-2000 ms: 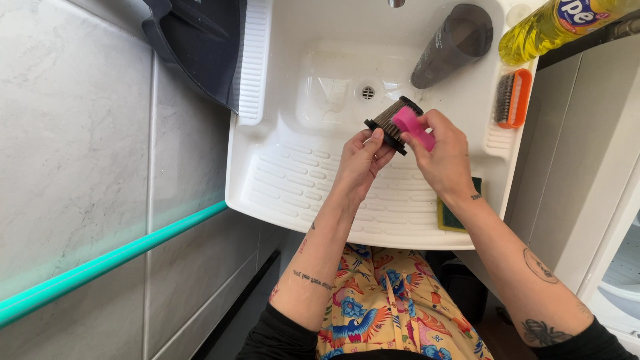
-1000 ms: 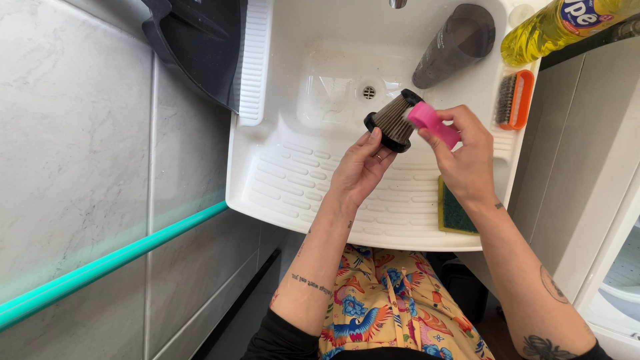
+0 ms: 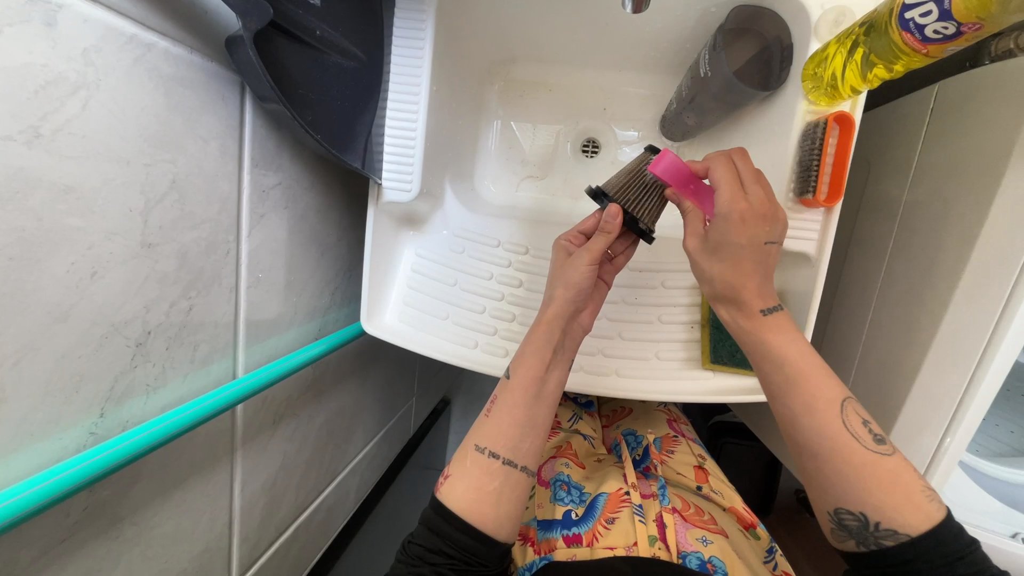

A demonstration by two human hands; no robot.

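A cone-shaped pleated filter (image 3: 632,192) with black rims is held over the sink by my left hand (image 3: 590,260), thumb and fingers on its wider rim. My right hand (image 3: 734,228) grips a pink plastic piece (image 3: 682,178), possibly a small brush handle, whose far end lies against the filter's pleats or just over them; its working side is hidden. Behind the filter, a grey translucent plastic cup (image 3: 720,76) lies tilted in the basin. A green and yellow sponge (image 3: 724,344) rests under my right wrist, on the sink's ribbed front slope.
The white laundry sink (image 3: 448,352) has a drain (image 3: 590,147) and a faucet tip (image 3: 636,5). On its right ledge sit an orange-backed brush (image 3: 836,160) and a bottle of yellow detergent (image 3: 868,52). A dark dustpan (image 3: 328,72) is at left, a turquoise pole (image 3: 192,416) below it.
Both hands stay over the sink with the filter and the pink piece. The filter's tilt has shifted slightly, and my right hand has moved a little along with the pink piece.
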